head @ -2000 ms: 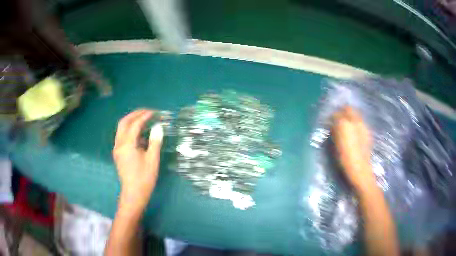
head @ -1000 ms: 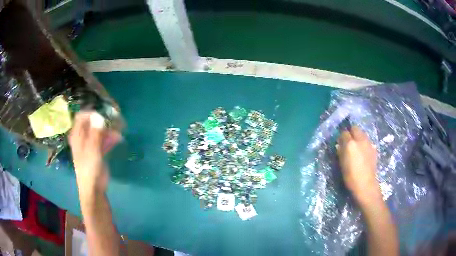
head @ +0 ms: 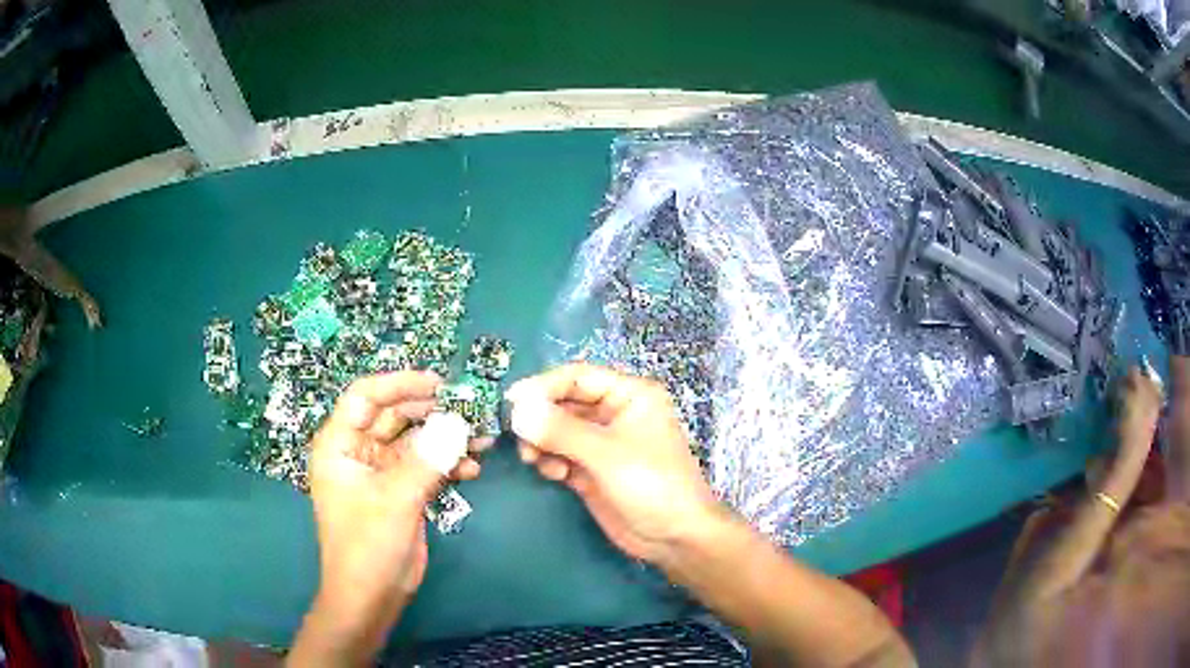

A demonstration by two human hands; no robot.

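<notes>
My left hand [head: 372,463], a white cover on its thumb, holds a small green circuit board [head: 472,402] at its fingertips. My right hand [head: 620,457], also with a white-covered fingertip, pinches a tiny dark part [head: 508,412] beside the board's right edge. The part's shape is mostly hidden by the fingers. A loose pile of circuit boards [head: 379,307] lies behind and left of my hands. The open clear parts bag [head: 848,300], with many tiny grey-black pieces inside, lies right of my hands.
Long grey plastic housings [head: 998,281] are piled on the bag's right side. Another person's hand and forearm [head: 1109,483] reach in at the right edge. A single board strip [head: 221,356] lies left of the pile. A pale rail [head: 522,118] runs behind the mat.
The view has turned right. My left hand has left the brown box and now holds a board. My right hand has come off the bag, and both hands have met in front of the pile.
</notes>
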